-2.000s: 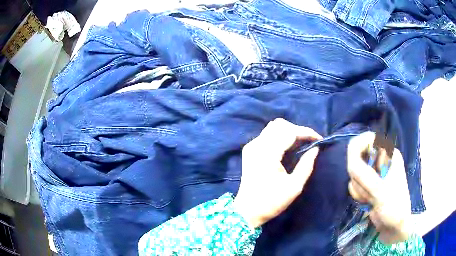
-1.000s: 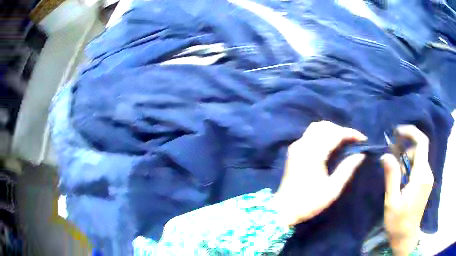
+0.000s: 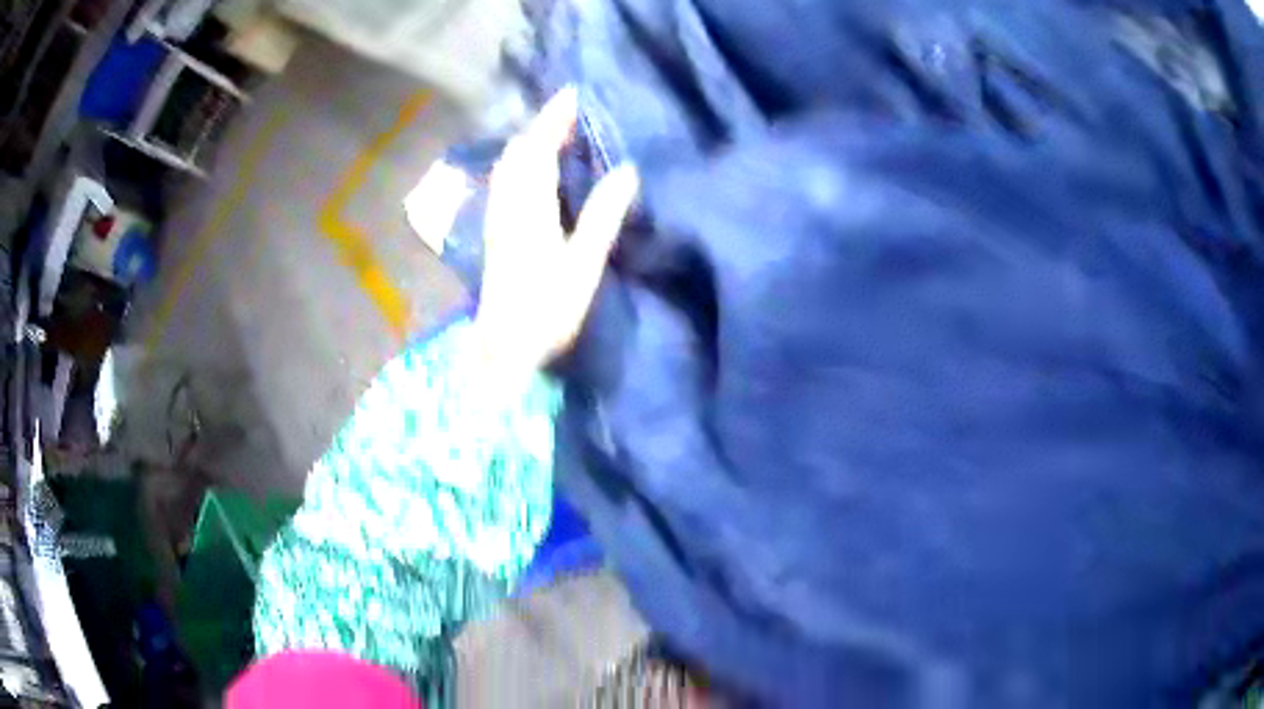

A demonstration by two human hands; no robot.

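The dark blue denim jacket (image 3: 943, 319) fills the centre and right of the view, blurred, with folds running down its left edge. My left hand (image 3: 548, 243) is at the jacket's upper left edge, with a fold of denim between thumb and fingers. My right hand and any snips cannot be made out.
A grey floor (image 3: 264, 263) with a yellow line (image 3: 367, 256) lies at left. A blue bin (image 3: 122, 81) and white racks are at upper left, a green container (image 3: 229, 568) at lower left. A pink item (image 3: 322, 681) shows at the bottom edge.
The view has swung left and down, showing more floor. My left hand has moved from the dark seam to the jacket's left edge. My right hand has left the view.
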